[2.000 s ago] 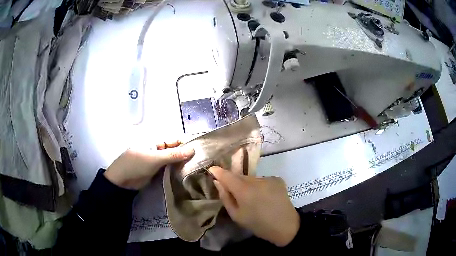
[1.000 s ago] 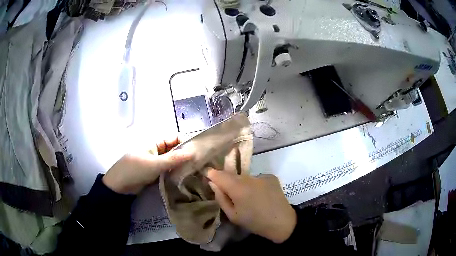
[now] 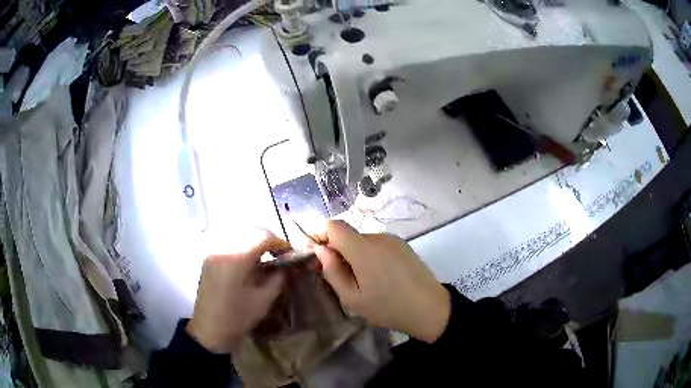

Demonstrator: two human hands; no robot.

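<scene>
The beige-tan garment part (image 3: 303, 337) hangs bunched below both hands, in front of the needle area, with a greyish part at its lower right. My left hand (image 3: 239, 292) grips its upper edge at the left. My right hand (image 3: 386, 276) holds a thin pointed tool (image 3: 307, 231) between thumb and finger, its tip pointing up and left. The right fingertips touch the folded cloth edge beside my left fingers. The needle plate and slide plate (image 3: 301, 198) lie just beyond the hands. Whether the tool touches the cloth is unclear.
The white machine head (image 3: 470, 61) spans the back and right. A black pad or phone (image 3: 496, 129) and red-handled screwdriver (image 3: 555, 148) lie under its arm. A white lamp (image 3: 191, 186) stands left, near heaped cut pieces (image 3: 57, 227). Loose thread (image 3: 401, 209) lies right of the needle.
The garment part has gone from spread out to bunched and hanging lower. The pointed tool's shaft now shows above the cloth. Both hands are closer together, and the view has shifted.
</scene>
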